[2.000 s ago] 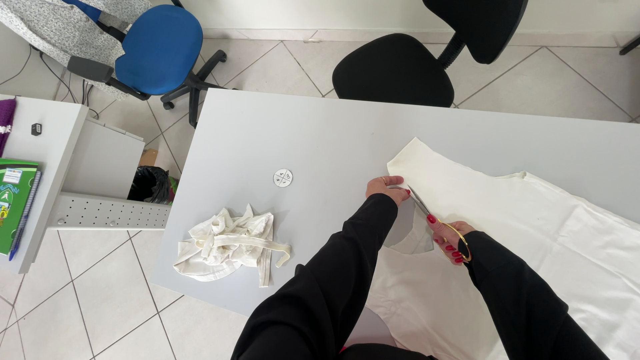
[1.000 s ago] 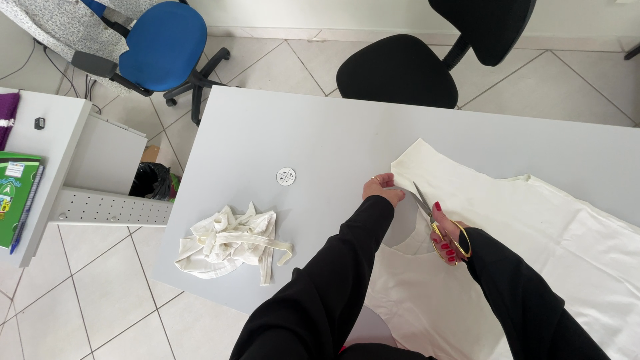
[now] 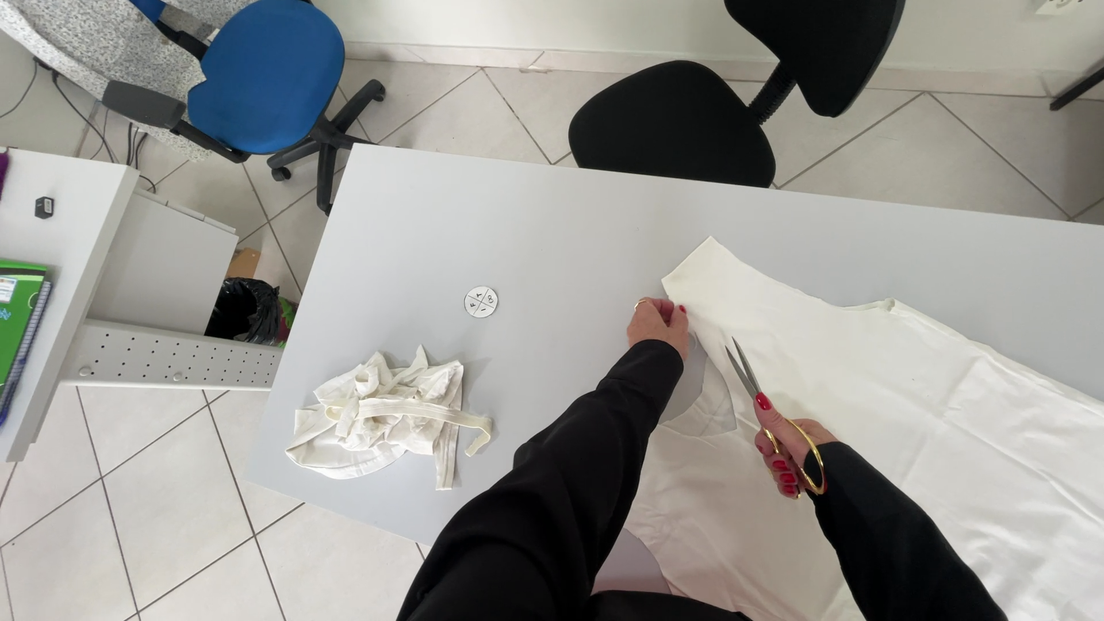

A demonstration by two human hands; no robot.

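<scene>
White fabric (image 3: 906,405), with curved cut edges, lies over the right part of a grey table (image 3: 535,224). My left hand (image 3: 660,323) pinches the fabric's edge near its upper left corner, at the top of a curved opening where the table shows. Gold-handled scissors (image 3: 743,371) are in my right hand (image 3: 789,448), just right of that opening. Their blades point up and left over the fabric, slightly apart, and do not appear to be cutting. Left of my arm lies a crumpled heap of off-white fabric pieces (image 3: 388,414).
A round white disc with markings (image 3: 480,302) lies above the heap. Beyond the table stand a black chair (image 3: 673,125) and a blue chair (image 3: 267,73). At the left, a second desk (image 3: 65,250) holds a green spiral notebook (image 3: 19,328), with a black-bagged bin (image 3: 246,310) beside it.
My right hand and the scissors have drawn back from my left hand, a little down and right. My left hand stays at the fabric's edge.
</scene>
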